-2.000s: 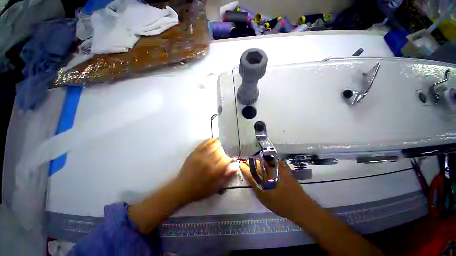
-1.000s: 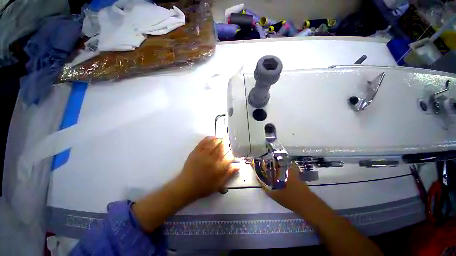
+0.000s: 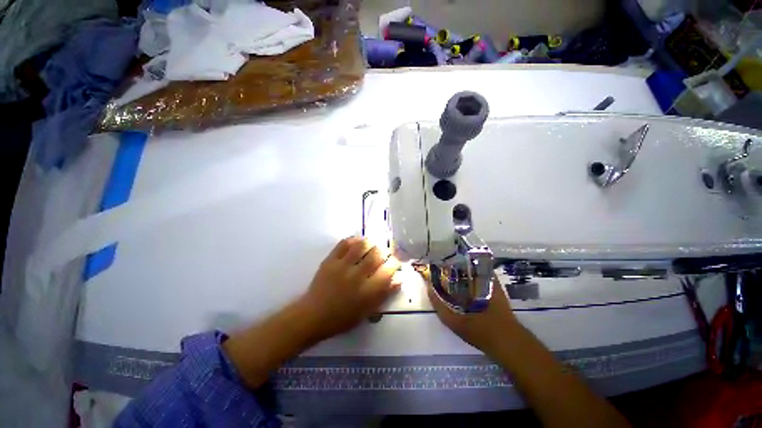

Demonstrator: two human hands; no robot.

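The white sewing machine head (image 3: 543, 184) lies across the right half of the table. My left hand (image 3: 355, 280) rests beside the brightly lit needle area, fingers together and pointing at it. My right hand (image 3: 476, 318) is on the other side, its fingers partly hidden behind the shiny take-up lever guard (image 3: 474, 280). Both hands' fingertips nearly meet in the glare under the head. Any fabric between them is too small and bright to make out. The needle plate (image 3: 409, 297) shows between the hands.
White strips (image 3: 167, 205) cross the blue tape (image 3: 125, 171) at left. A plastic-wrapped brown package (image 3: 251, 92) with white cloth lies at the back left, thread cones (image 3: 409, 35) behind. Red-handled scissors (image 3: 720, 334) are at the right edge, a measuring strip (image 3: 401, 378) along the front.
The view has shifted, so the machine head sits slightly further right in the picture. Both hands remain at the needle area, with small finger changes only.
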